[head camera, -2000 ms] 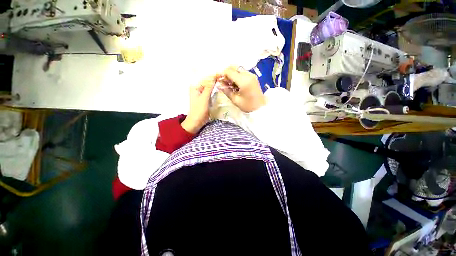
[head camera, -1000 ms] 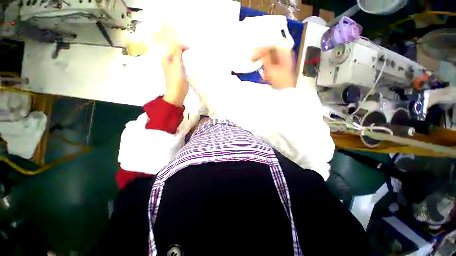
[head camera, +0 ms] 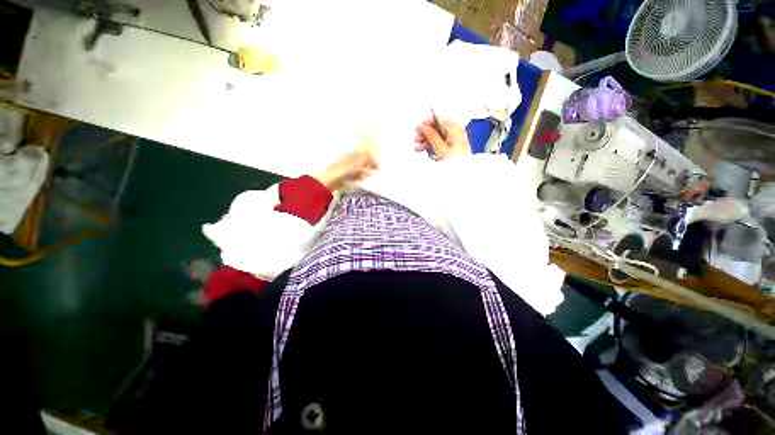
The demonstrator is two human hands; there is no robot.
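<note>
A white garment, strongly overexposed, lies over the pale table in front of me and reaches my lap; its edges are hard to tell. My left hand has its fingers closed on the garment near my apron. My right hand is over the cloth to the right, with thread snips in it; their dark tip points up and away. Any loose thread is too fine to see.
More white cloth lies on a blue surface at the right. A sewing machine, a purple bottle, spools and a fan are farther right. A yellow object stands on the table at the back left.
My left hand has come down and nearer my body. My right hand has moved a little left and down over the garment, and the snips' tip now shows. The view has turned.
</note>
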